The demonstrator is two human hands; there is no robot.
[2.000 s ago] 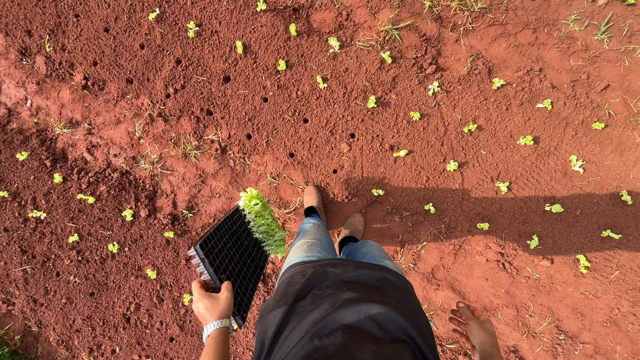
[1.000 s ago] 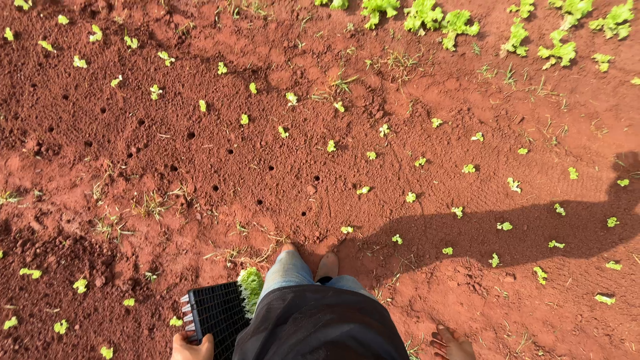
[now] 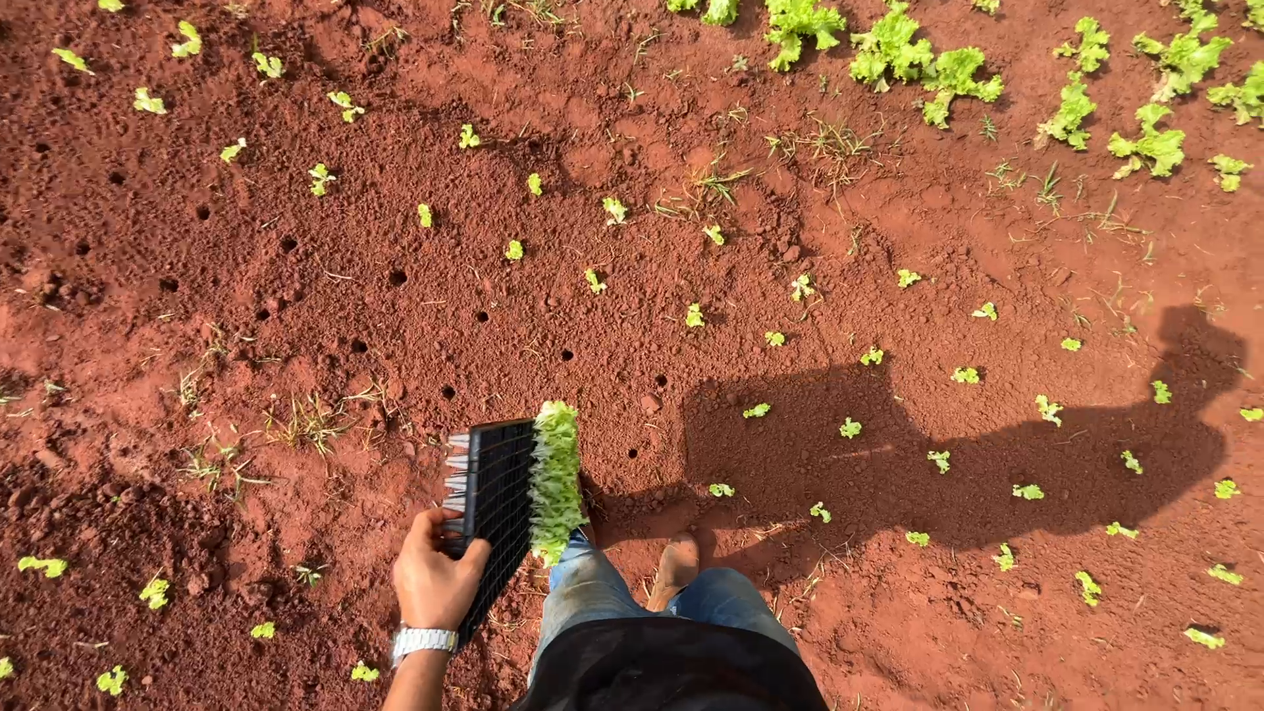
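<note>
My left hand (image 3: 439,573), with a metal-banded watch (image 3: 425,642) on its wrist, grips the edge of a black plastic seedling tray (image 3: 499,504). The tray is tilted beside my legs. A dense strip of lettuce seedlings (image 3: 557,479) fills its right side, and most of the grid shows no plants. My right hand is out of view. Beyond the tray, small holes such as this planting hole (image 3: 567,355) run in rows through the red soil.
Small lettuce seedlings (image 3: 694,316) stand in rows across the bed. Larger lettuce plants (image 3: 894,44) grow at the top right. My bare-looking foot (image 3: 677,563) is on the soil, near dry grass tufts (image 3: 308,425). My shadow falls to the right.
My right hand, seen low at the right in both earlier frames, has left the view. The tray in my left hand is more steeply tilted. The view has shifted over the bed.
</note>
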